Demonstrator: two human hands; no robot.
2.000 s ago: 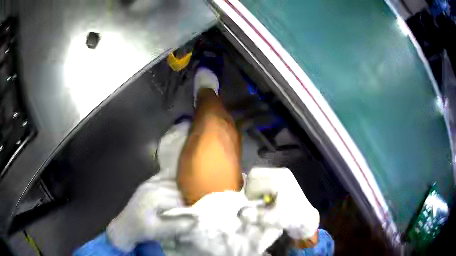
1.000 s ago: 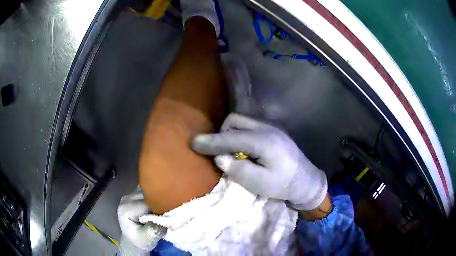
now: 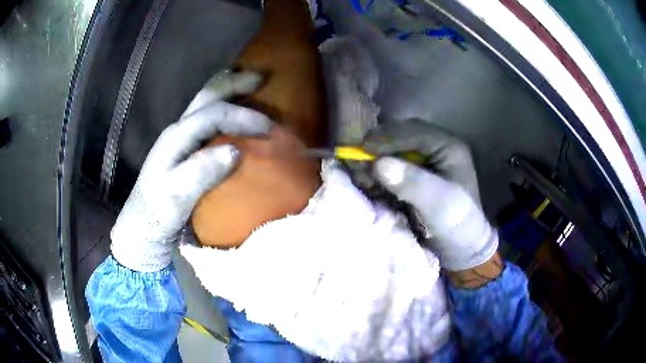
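Observation:
The bare knee and lower leg (image 3: 248, 191) stretch up the middle of the view. White fluffy cloth (image 3: 326, 276) lies bunched just above the knee. My left hand (image 3: 177, 170), in a white knit glove, rests with spread fingers on the left side of the knee and holds no tool. My right hand (image 3: 432, 184), gloved too, grips a slim yellow-handled pointed tool (image 3: 353, 154). Its thin grey tip points left at the skin beside the knee; whether it touches is blurred. Part of the handle is hidden by my right fingers.
A curved steel worktop edge (image 3: 71, 142) runs down the left. The white conveyor rail with a red line (image 3: 567, 57) curves down the right, beside the green belt (image 3: 609, 42). Blue cords (image 3: 439, 34) lie on the floor. Dark frame parts stand at lower right.
My left hand has come up from the cloth onto the knee. My right hand has moved right and up, and the yellow tool now points out at the leg. The white cloth shows more fully.

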